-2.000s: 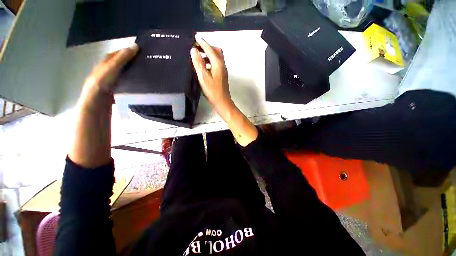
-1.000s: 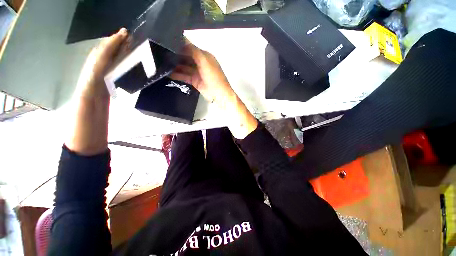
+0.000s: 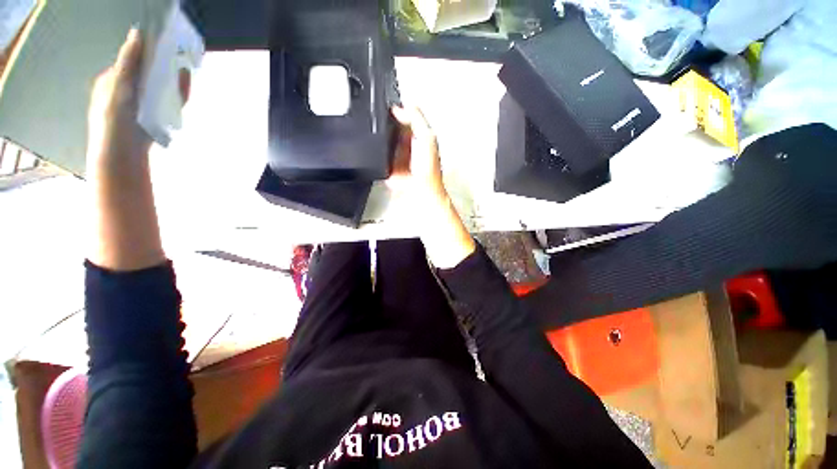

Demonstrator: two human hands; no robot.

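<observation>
My left hand [image 3: 117,119] holds a lid-like piece [image 3: 171,78], with its pale inner side turned right, at the upper left. My right hand [image 3: 418,151] grips the right side of an open black inner box [image 3: 286,137]; some fingers are hidden behind it. The box shows a recessed black insert tray with a small white rounded piece [image 3: 329,90] in it. Another black box [image 3: 317,197] lies under its near end, partly covered.
Black boxes [image 3: 587,82] lie stacked at right, one tilted across another. A yellow box [image 3: 705,110] and crinkled clear plastic [image 3: 633,37] lie beyond. A neighbour's dark sleeve [image 3: 670,247] reaches along the table's right edge. A grey-green panel [image 3: 55,92] stands at left.
The black box has been opened. My left hand has moved left with the lid-like piece, and the open box now faces up in my right hand. The neighbour's sleeve has shifted.
</observation>
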